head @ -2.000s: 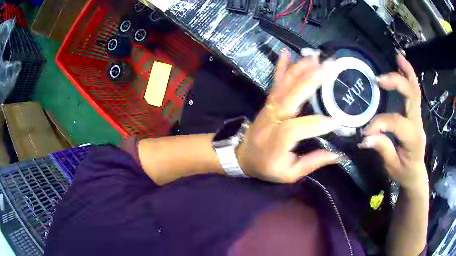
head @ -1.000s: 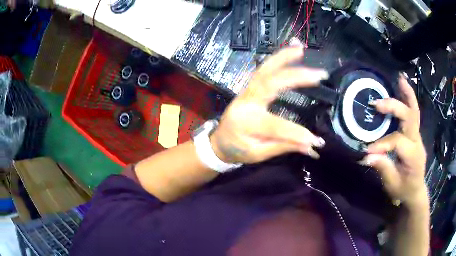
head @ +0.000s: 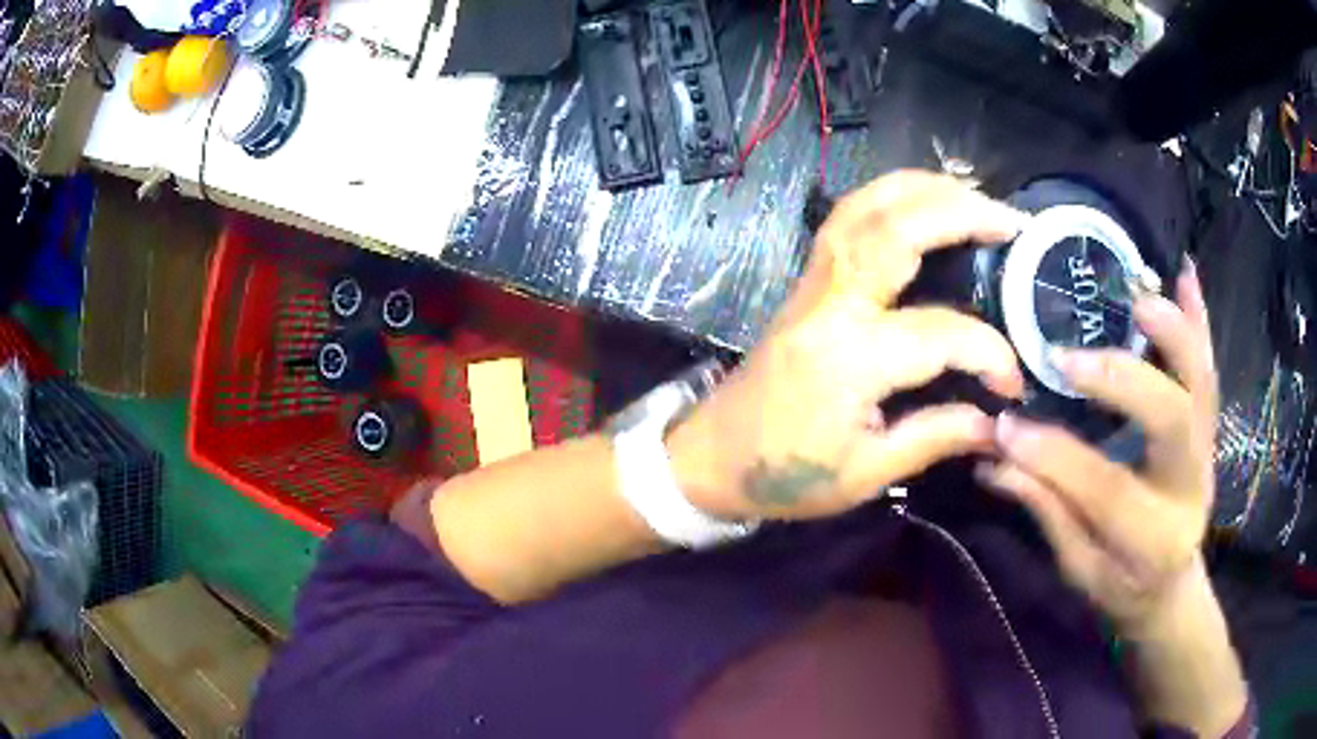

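Observation:
A dark round speaker body [head: 991,274] stands between my hands, its end face turned up. The face is a black disc with a wide white ring [head: 1023,306] and white lettering like "WUF". My left hand [head: 867,347] is on the body's left side, fingertips at the ring's edge and thumb low by the body. My right hand [head: 1134,462] holds the body from the right and below, with fingers over the ring's lower right edge. The fingertips of both hands nearly meet below the disc. The body's underside is hidden.
A red crate [head: 275,477] at left holds small black cylinders [head: 371,430] and a pale yellow block [head: 500,410]. Black panel mouldings [head: 690,94] and red wires [head: 794,87] lie on the film-covered bench [head: 556,231]. A white board [head: 361,159] holds a ringed driver [head: 263,107].
My left hand, raised off the body a second ago, is back against it. The lettering has turned. The view has shifted, showing more of the white board and its parts.

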